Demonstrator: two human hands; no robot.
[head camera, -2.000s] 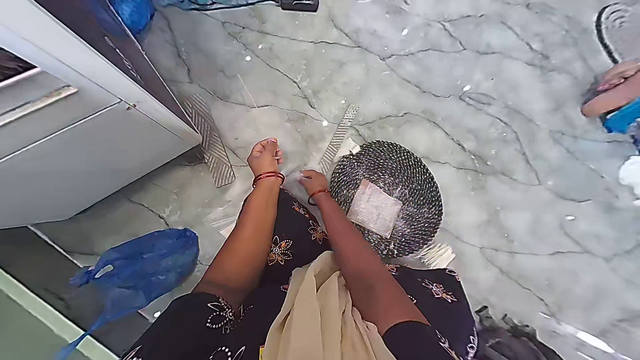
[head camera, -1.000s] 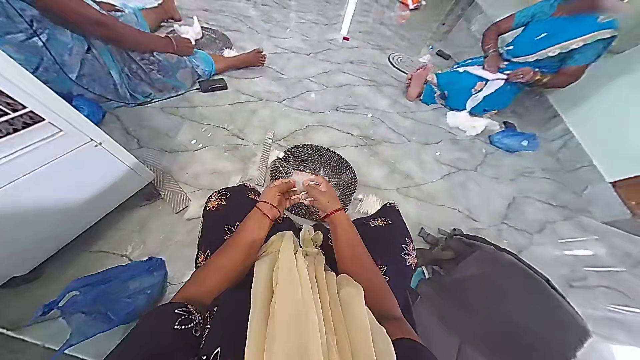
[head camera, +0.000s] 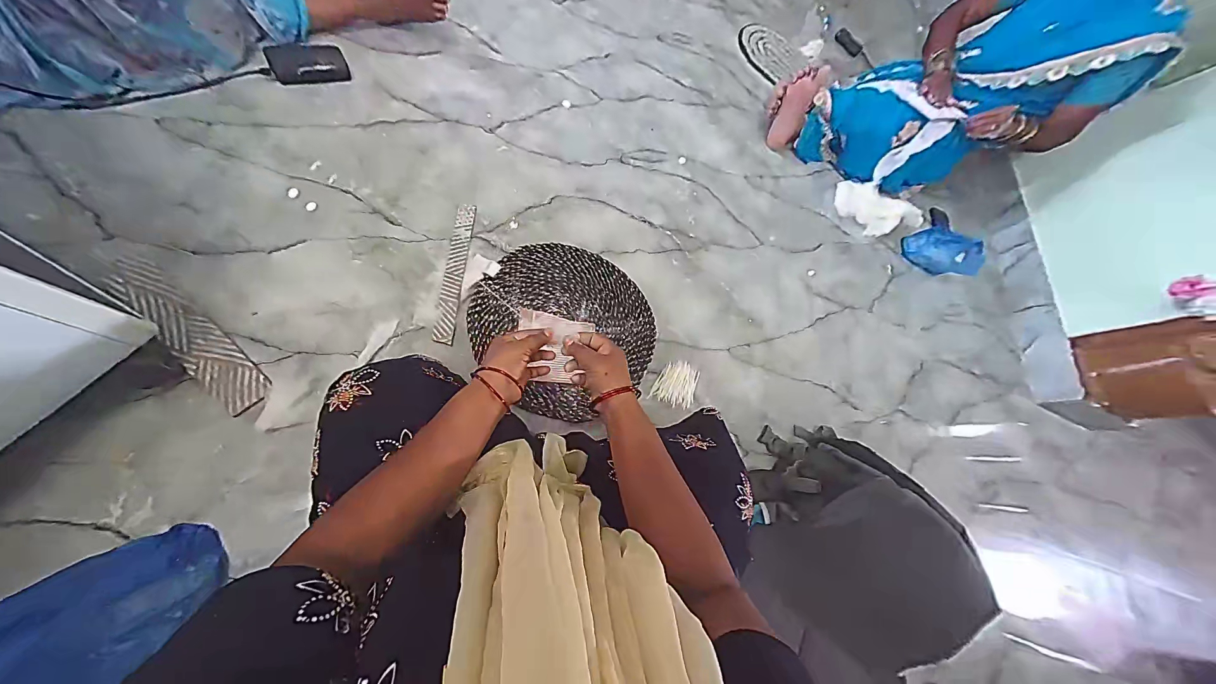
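Note:
A round, dark woven mat (head camera: 570, 275) lies on the floor in front of my knees. Over it, a small pale, flat piece (head camera: 556, 328) with fine lines, its material unclear, is pinched at its near part by both hands. My left hand (head camera: 525, 357) grips its left side, and my right hand (head camera: 596, 363) grips its right side, thumbs close together. To the mat's right lies a bunch of thin whitish sticks (head camera: 676, 384). A narrow striped strip (head camera: 455, 275) lies left of the mat, with a small white piece (head camera: 482, 270) between them.
A wider striped strip (head camera: 195, 337) lies by a white cabinet (head camera: 57, 332). Blue plastic bags lie at lower left (head camera: 123, 608) and upper right (head camera: 942, 249). A grey bag (head camera: 855, 551) sits at my right. Two people sit beyond, one near a black device (head camera: 307, 64).
Two seconds ago my hands were left of the mat and the pale piece lay on it; now both hands hold a pale piece over the mat. The view has shifted.

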